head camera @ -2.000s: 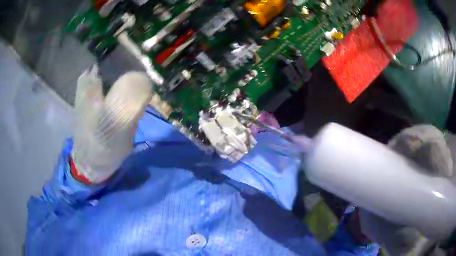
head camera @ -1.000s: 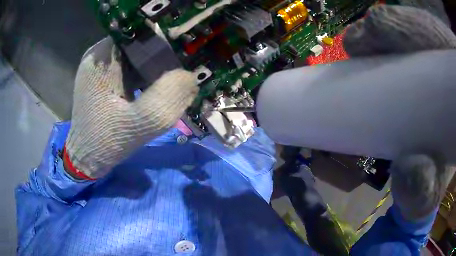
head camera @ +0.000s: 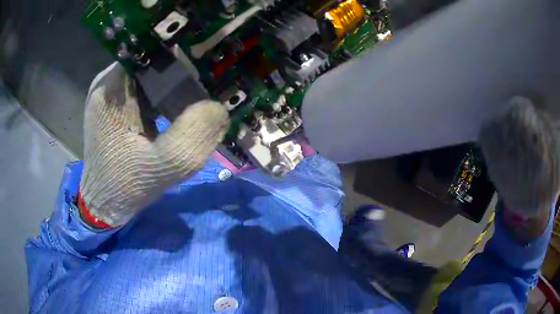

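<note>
The green circuit board (head camera: 252,101) is crowded with parts and tilted at the upper middle. My left hand (head camera: 153,147), in an off-white knit glove with a red cuff edge, holds the board's near left edge by a grey block (head camera: 172,80). My right hand (head camera: 522,159), gloved, is at the right on the large white cartridge (head camera: 399,104). The cartridge's nose end is at the board's right side, near the white connector block (head camera: 270,144). No needle can be made out, so contact with the board cannot be told. An orange-yellow wound part (head camera: 344,18) shows at the top.
My blue smock fills the lower middle, close under the board. A black tray (head camera: 423,184) with a populated board (head camera: 465,179) in it is on the floor at the right. Shoes (head camera: 370,213) and black-yellow floor tape (head camera: 479,236) show below. A pale grey surface (head camera: 31,159) is at the left.
The board has turned and shifted left, and my left hand has closed on its edge. The cartridge has swung closer and now slants up to the right, hiding the red pad. More floor and tray show.
</note>
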